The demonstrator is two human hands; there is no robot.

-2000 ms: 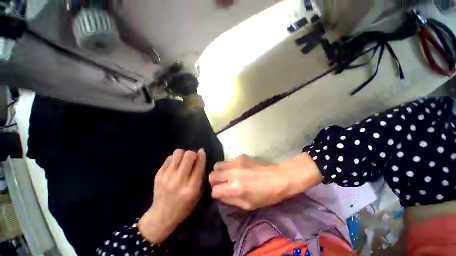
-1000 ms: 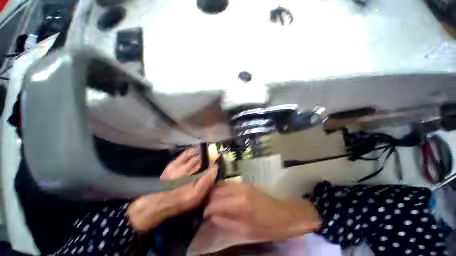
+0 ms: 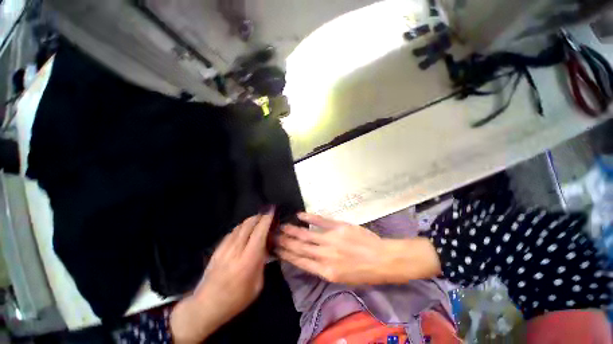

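A black garment piece lies over the left part of the table, and its right edge runs from the needle area down to my hands. My left hand rests on the cloth with its fingertips at the edge. My right hand pinches the same edge from the right, close to my left fingertips. The cloth hides what lies under my fingertips. A narrow black tape crosses the machine bed from the right towards the cloth.
The sewing machine head stands above the cloth at upper left. Small dark guide parts sit at upper right, with loose black strips beside them. Red and black handled scissors lie at far right.
The view leaned over the machine head one second ago and is back down at the cloth. My hands have moved away from the needle, towards the table's front edge.
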